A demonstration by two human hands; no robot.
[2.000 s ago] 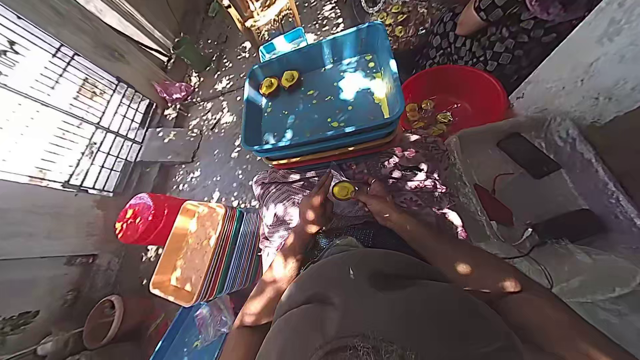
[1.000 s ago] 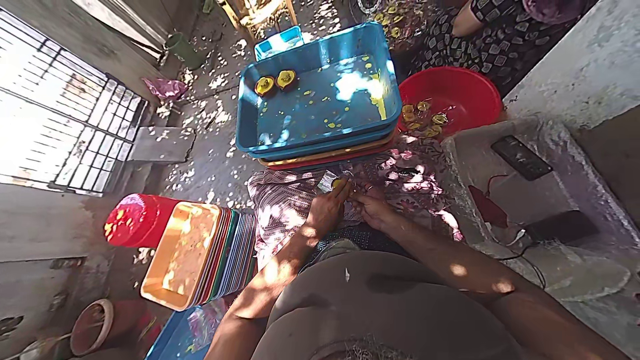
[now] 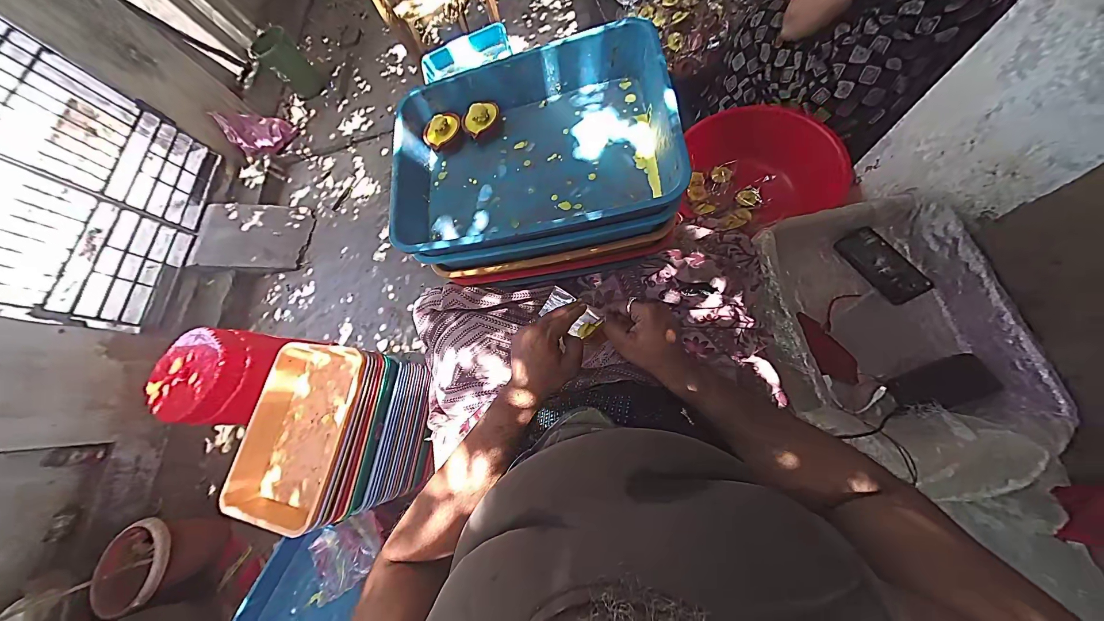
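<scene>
Above my lap my left hand (image 3: 548, 349) and my right hand (image 3: 642, 335) meet around a small silvery, foil-like piece (image 3: 586, 322) with yellow on it; its exact kind is hard to tell. My left fingers grip it, and my right fingertips touch its right side. A patterned cloth (image 3: 466, 345) covers my lap beneath. Just beyond stands a stack of trays, the top blue plastic tray (image 3: 535, 228) holding two small cups with yellow filling (image 3: 442, 130) (image 3: 481, 118) at its far left. Yellow drips spot its floor.
Right of the trays, a red plastic basin (image 3: 802, 164) holds several yellow pieces. A plastic-lined crate (image 3: 793, 250) with a phone (image 3: 883, 265) and cable stands at right. Stacked trays (image 3: 293, 440) and a red bucket (image 3: 216, 375) are at left. A person in patterned clothing (image 3: 793, 73) sits at upper right.
Two seconds ago a round yellow-topped piece showed face up between my hands. It has since been turned, and silvery material shows there now.
</scene>
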